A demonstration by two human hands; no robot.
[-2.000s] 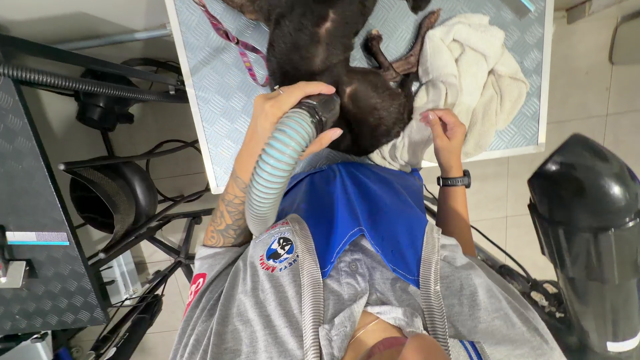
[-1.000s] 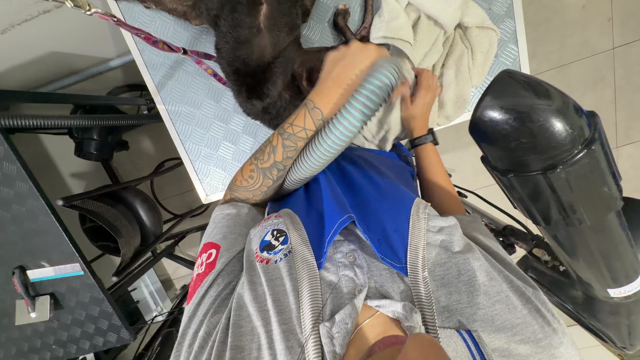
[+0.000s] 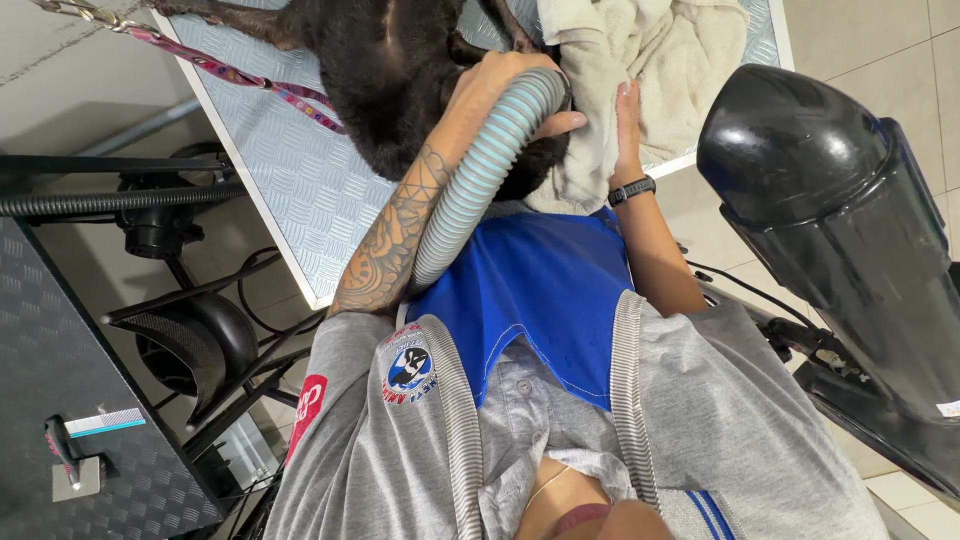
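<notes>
My left hand (image 3: 517,75) is closed around the dark end of a blue-grey ribbed dryer hose (image 3: 480,165), beside a black-furred dog (image 3: 375,75) lying on a grooming table (image 3: 262,150). The hose runs back along my tattooed forearm; its opening is hidden. Against a cream towel (image 3: 675,60) bunched by the dog, my right hand (image 3: 628,131) rests edge-on with its fingers straight. A fold of the towel lies between that hand and the dog's dark fur near the table's front edge. A patterned leash (image 3: 217,67) stretches from the dog to the upper left.
A large black dryer housing (image 3: 817,187) stands close at the right. Low on the left, a dark textured table (image 3: 75,330) carries a metal comb (image 3: 105,422) and a slicker brush (image 3: 71,457). Black stands, tubing and cables fill the gap between the tables.
My left hand has moved to the right across the dog with the hose end, toward the towel. My right hand, raised beside the towel two seconds ago, now lies against it. The view has shifted.
</notes>
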